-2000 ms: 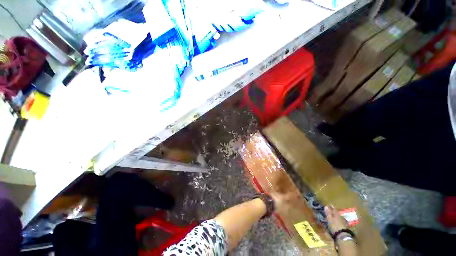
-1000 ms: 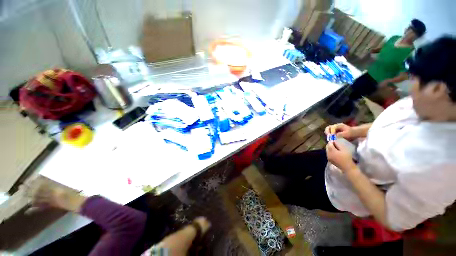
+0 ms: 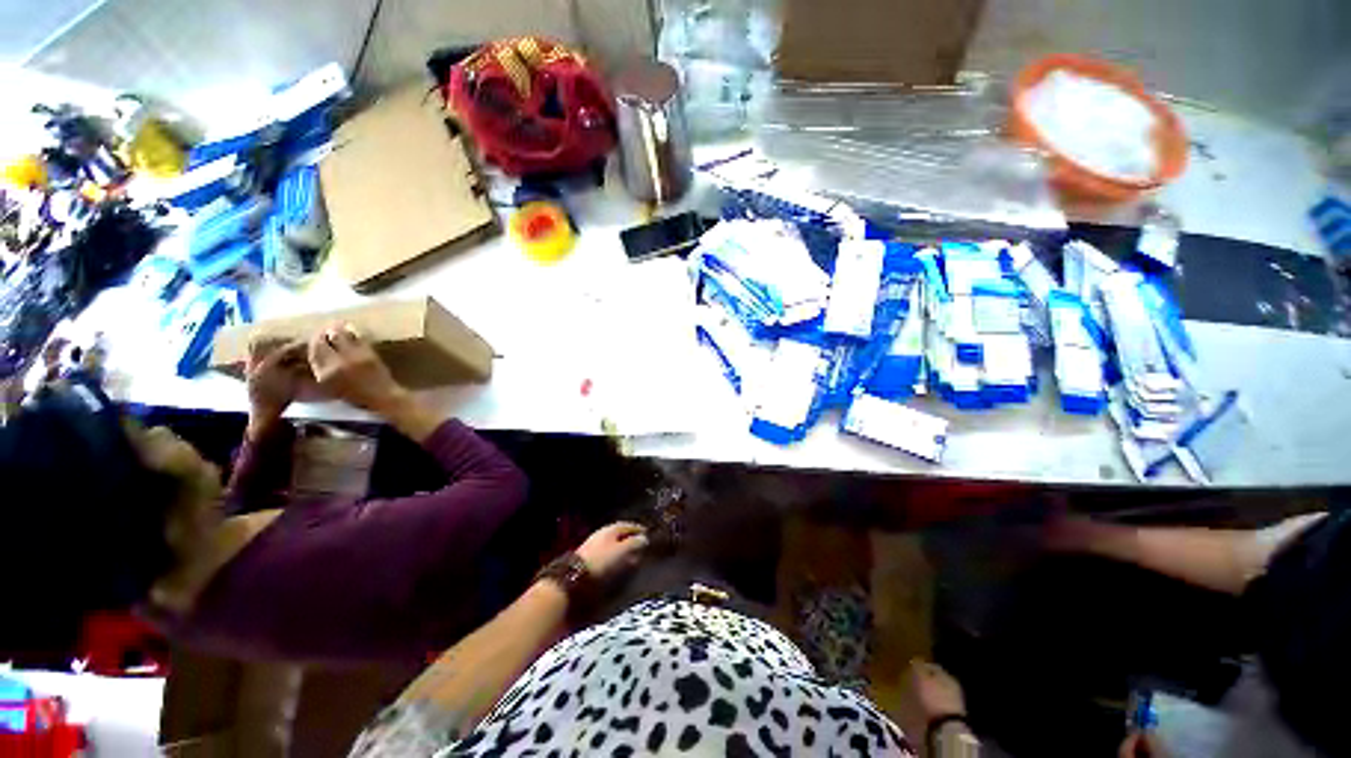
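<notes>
My left hand (image 3: pixel 611 548), with a dark bracelet at the wrist, hangs below the bench edge, left of my spotted top. It is small and blurred, so its grip is unclear. My right hand (image 3: pixel 933 690), with a band on the wrist, is low in the view at the edge of the brown floor carton (image 3: pixel 899 604). Its fingers are partly hidden. Grey metal rings (image 3: pixel 834 625) lie in the carton, left of my right hand. Blue-and-white flat cartons (image 3: pixel 985 326) lie in loose heaps on the white bench (image 3: pixel 593 333) before me.
A person in a purple sleeve (image 3: pixel 363 555) handles a brown box (image 3: pixel 430 341) at left. An orange basket (image 3: pixel 1096 126), red bag (image 3: pixel 531 104), metal tumbler (image 3: pixel 652 133), phone (image 3: pixel 662 236) and yellow tape roll (image 3: pixel 542 230) are on the bench. Another person's arm (image 3: pixel 1171 551) reaches in at right.
The view has swung from the floor carton to the bench and leftward. My right hand, earlier in the floor carton, then out of view, shows again low at its edge. The purple-sleeved person now holds a box.
</notes>
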